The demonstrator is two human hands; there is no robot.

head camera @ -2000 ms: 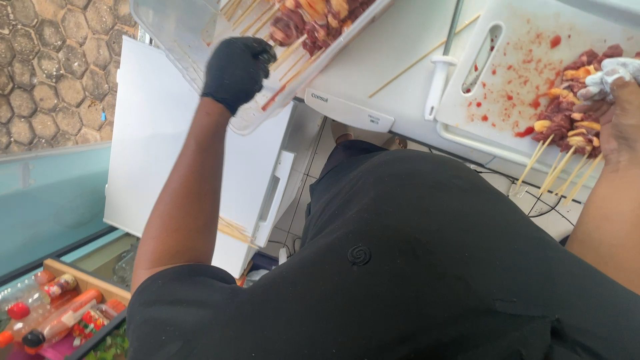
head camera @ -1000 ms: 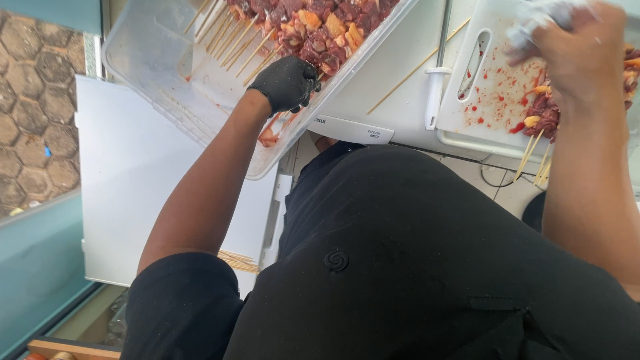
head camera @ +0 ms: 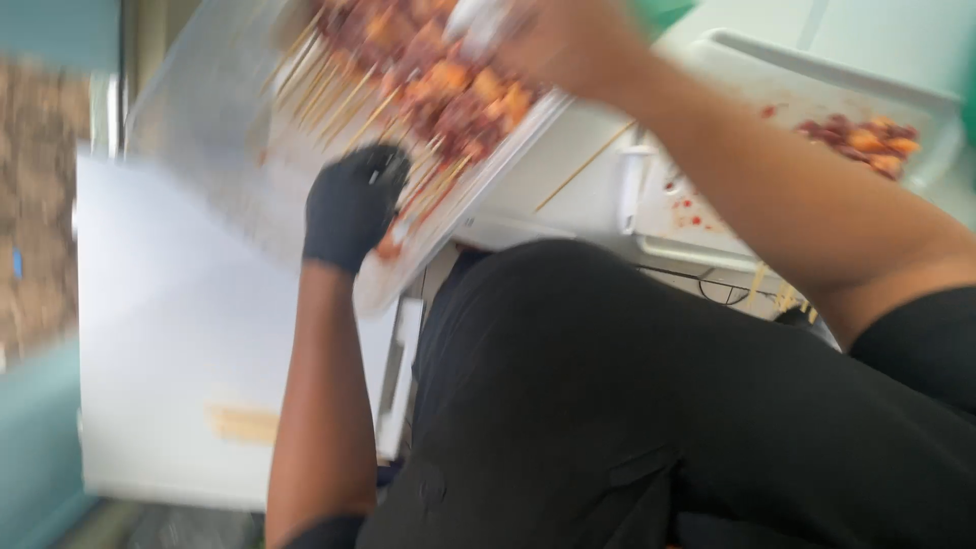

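My left hand [head camera: 358,202], in a black glove, is at the stick ends of raw meat skewers [head camera: 457,99] piled in a clear plastic container [head camera: 427,263]. Its fingers are curled; whether they grip a stick cannot be told. My bare right hand [head camera: 560,49] is over the upper part of the pile, blurred, with a crumpled white cloth or paper [head camera: 480,27] in its fingers. A loose bamboo skewer [head camera: 583,168] lies on the white surface between the container and a white cutting board [head camera: 686,213] stained red.
Pieces of raw meat [head camera: 862,145] lie in a white tray [head camera: 831,65] at the right, partly behind my forearm. Light wooden skewers [head camera: 245,425] rest on a white panel [head camera: 183,328] at the left. A white knife handle [head camera: 631,191] is beside the board.
My right hand has moved left from over the cutting board to the skewer pile, still with the white cloth or paper. The view has shifted. My left hand remains at the container.
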